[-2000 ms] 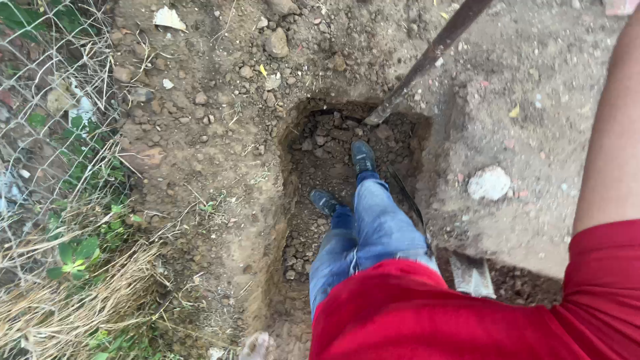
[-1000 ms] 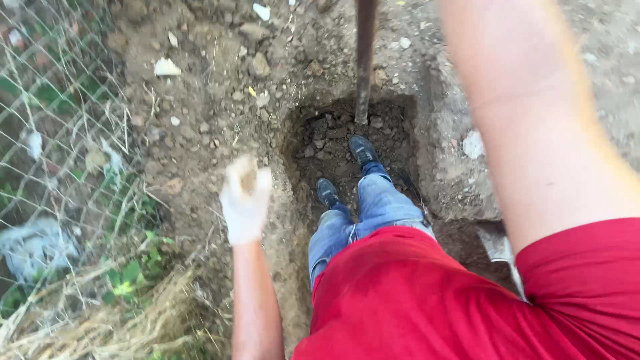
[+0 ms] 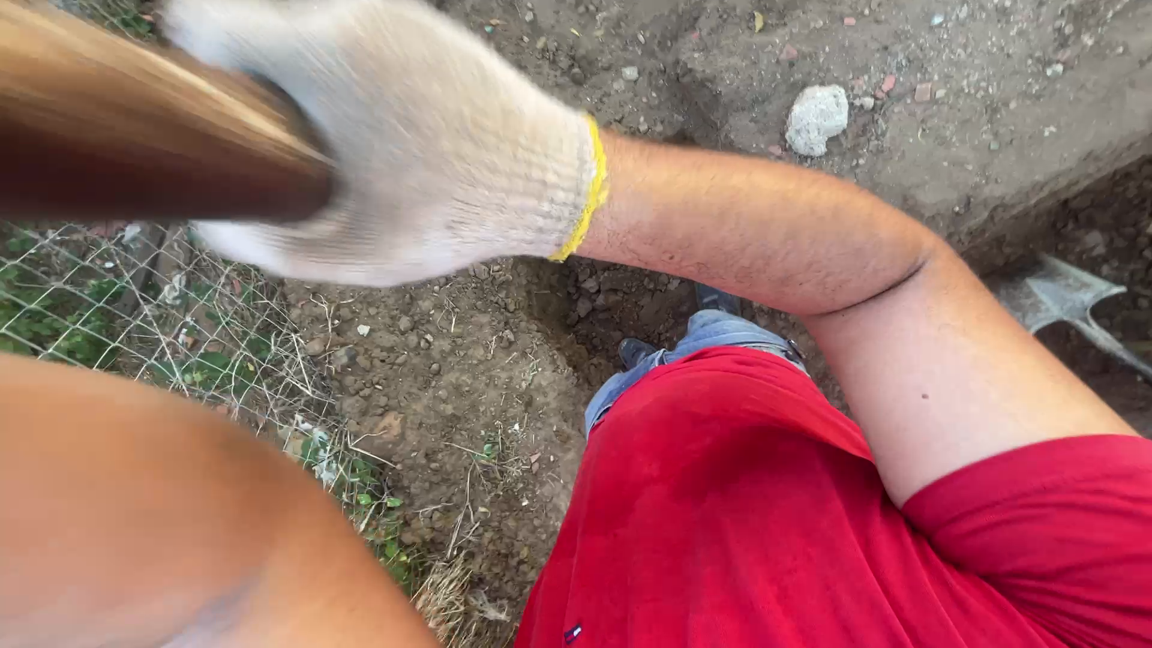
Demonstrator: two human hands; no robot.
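Note:
My right hand (image 3: 387, 144), in a white knit glove with a yellow cuff, is closed around a thick brown shaft (image 3: 153, 135) whose rounded end lies against the palm at the upper left. The rest of the shaft runs out of frame to the left. Of my left arm, only a blurred bare part fills the lower left; my left hand is not in view. Beneath my right forearm, a dug earth hole (image 3: 603, 301) surrounds my feet, with one dark shoe (image 3: 634, 351) partly visible. The shaft's material is hard to tell.
A wire mesh fence (image 3: 180, 315) with weeds runs along the left. At the right, a metal shovel blade (image 3: 1053, 292) lies in a trench. A pale stone (image 3: 817, 120) rests on the soil above it. Dry grass (image 3: 450, 589) lies at the bottom.
The shaft, earlier standing in the hole, is now raised close to the camera in my right hand. My left hand, seen gloved over the soil one second ago, has gone out of view.

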